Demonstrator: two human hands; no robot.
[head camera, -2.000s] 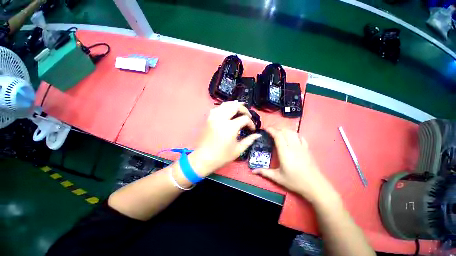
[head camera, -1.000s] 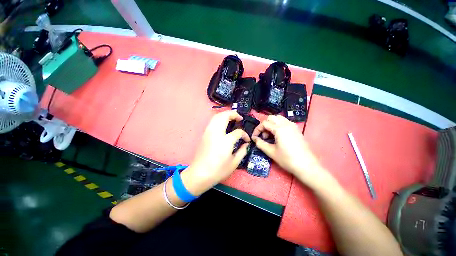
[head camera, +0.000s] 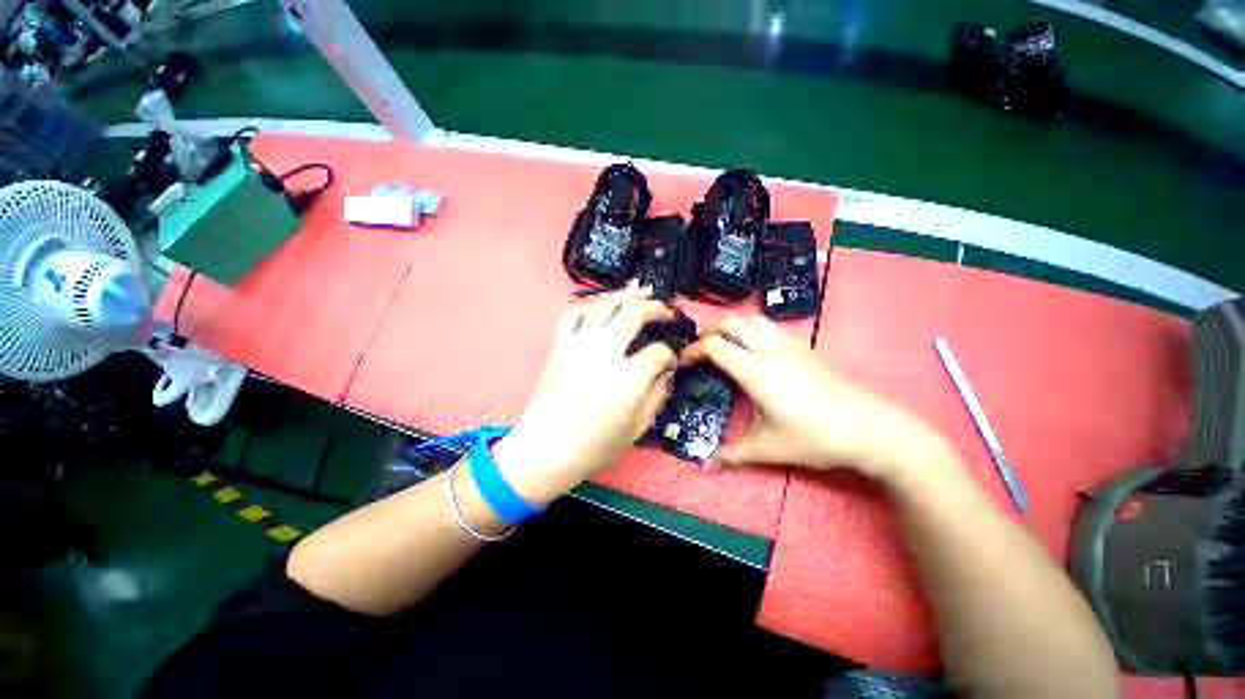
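A black camcorder unit (head camera: 695, 412) with a shiny patch lies on the red matting near the bench's front edge, between my hands. My left hand (head camera: 597, 380) is closed around its left and upper side, covering much of it. My right hand (head camera: 781, 396) holds it from the right, with fingertips at its top and thumb low by its lower end. The fingertips of both hands nearly meet over its upper part; what they grip there is hidden. Two more black units, a left one (head camera: 610, 230) and a right one (head camera: 725, 239), lie open just beyond my hands.
The red-matted bench (head camera: 478, 273) also bears a small white packet (head camera: 382, 210), a green box (head camera: 225, 219) with a black cable, a thin silvery stick (head camera: 979, 423) and an olive-grey appliance (head camera: 1147, 567) at right. A white fan (head camera: 68, 280) stands at far left.
My right hand has spread, its thumb moving down to the unit's lower end from the pinch at its top. My left hand stays on the left side. The whole view has shifted slightly.
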